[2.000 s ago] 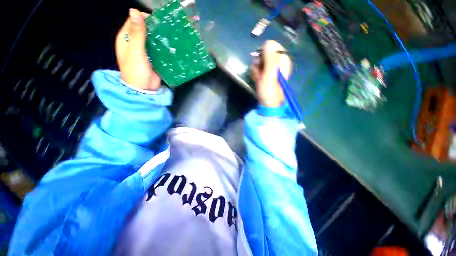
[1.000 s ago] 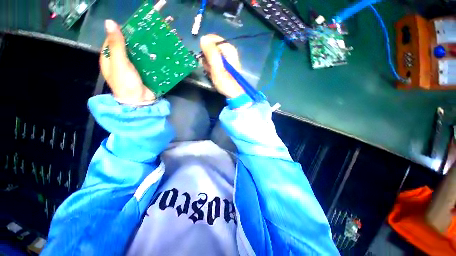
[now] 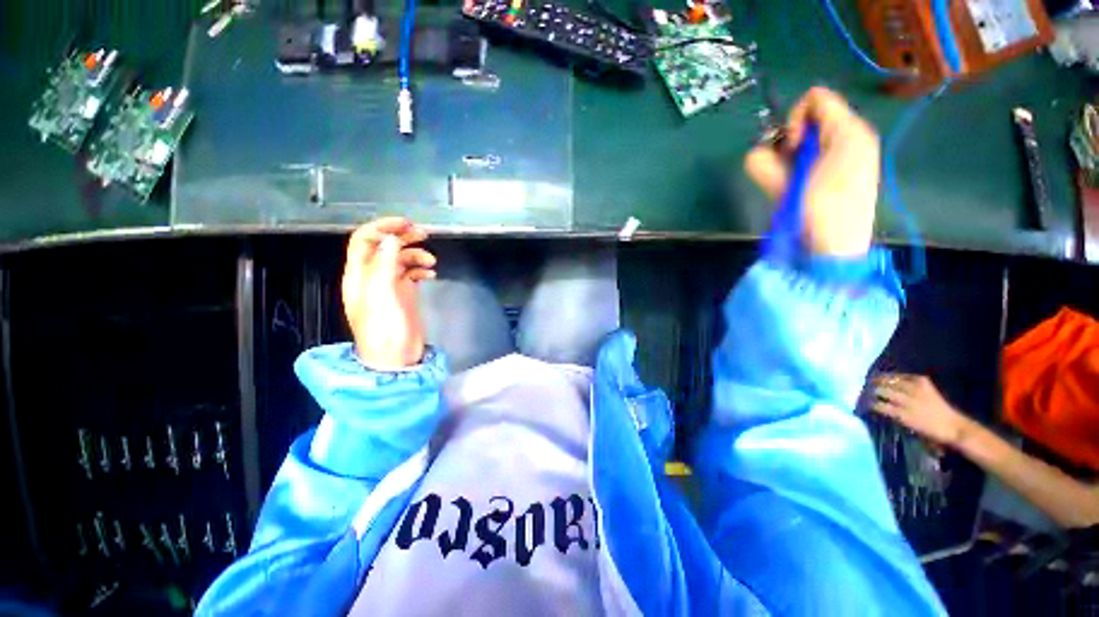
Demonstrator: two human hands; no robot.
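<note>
My left hand is at the bench's front edge, palm up with loosely curled fingers, holding nothing. My right hand is above the mat to the right, blurred, and closed around a blue pen. A small dark thing shows at its fingertips; I cannot tell what it is. A green board lies at the top, left of my right hand. Two more boards lie at the far left, one beside the other. A black remote control lies at the top centre.
A greyish clear sheet lies on the green mat. Dark connectors and a blue cord with a silver plug are at the top. An orange box stands upper right. Another person's hand reaches in at lower right, near racks.
The green board is out of both my hands. My left hand has moved right and lower, and my right hand has moved right. The view has turned level with the bench edge. Another person's hand has appeared.
</note>
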